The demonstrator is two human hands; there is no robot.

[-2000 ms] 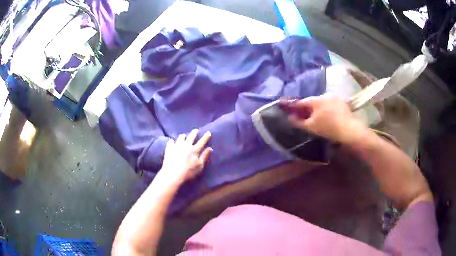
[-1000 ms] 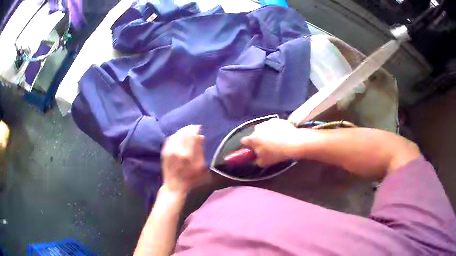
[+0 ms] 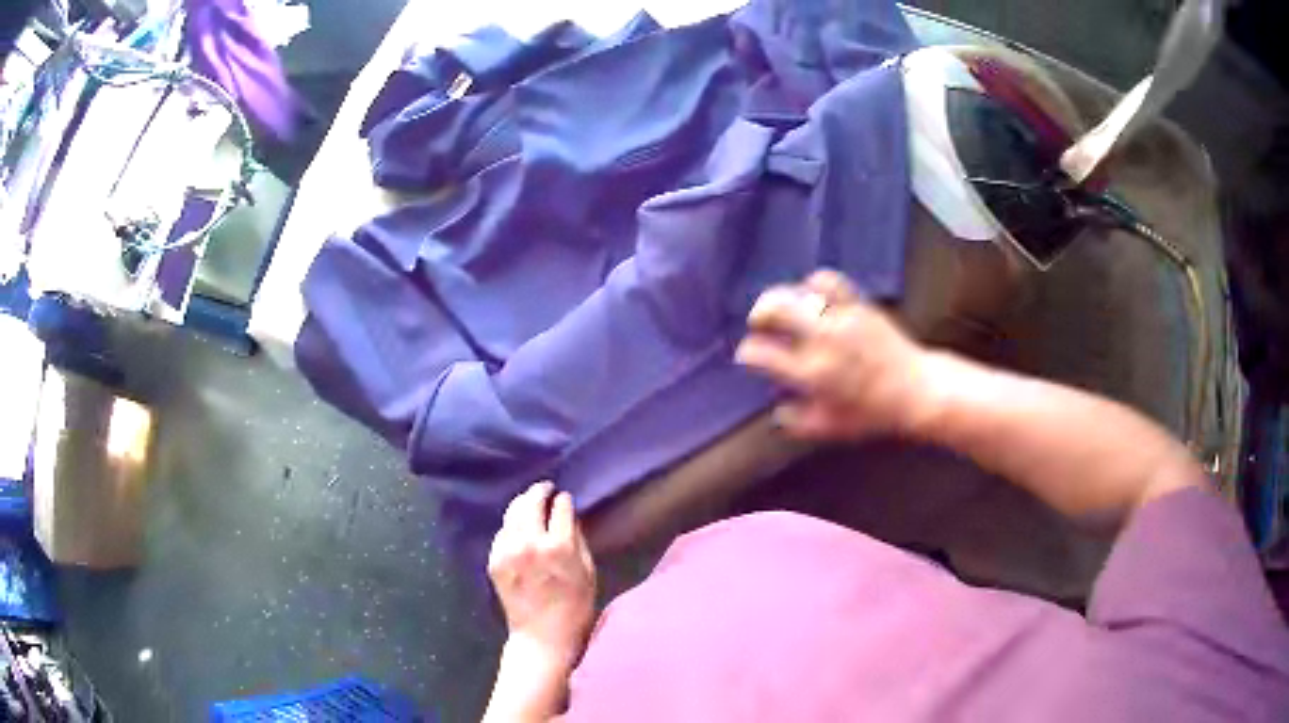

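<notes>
The purple-blue jacket [image 3: 608,240] lies spread and creased over the padded table, with its near edge along the table's front. My left hand [image 3: 544,565] is at the jacket's near left edge, fingertips on the cloth; whether it pinches the edge is unclear. My right hand [image 3: 827,360] is over the near right part of the cloth, fingers curled and blurred; I cannot tell if it grips the cloth. The steam iron [image 3: 1011,163] stands at the far right on a pale iron rest [image 3: 940,141], with no hand on it.
A pale strap [image 3: 1159,85] rises from the iron, and a yellowish hose [image 3: 1195,297] runs down the table's right side. A blue crate [image 3: 318,702] is on the floor at the bottom left. A box-like tan object [image 3: 92,466] and a cluttered white workstation [image 3: 127,170] are at left.
My right hand has let go of the iron, which now rests at the far right, and is over the cloth. My left hand has moved down to the jacket's near edge.
</notes>
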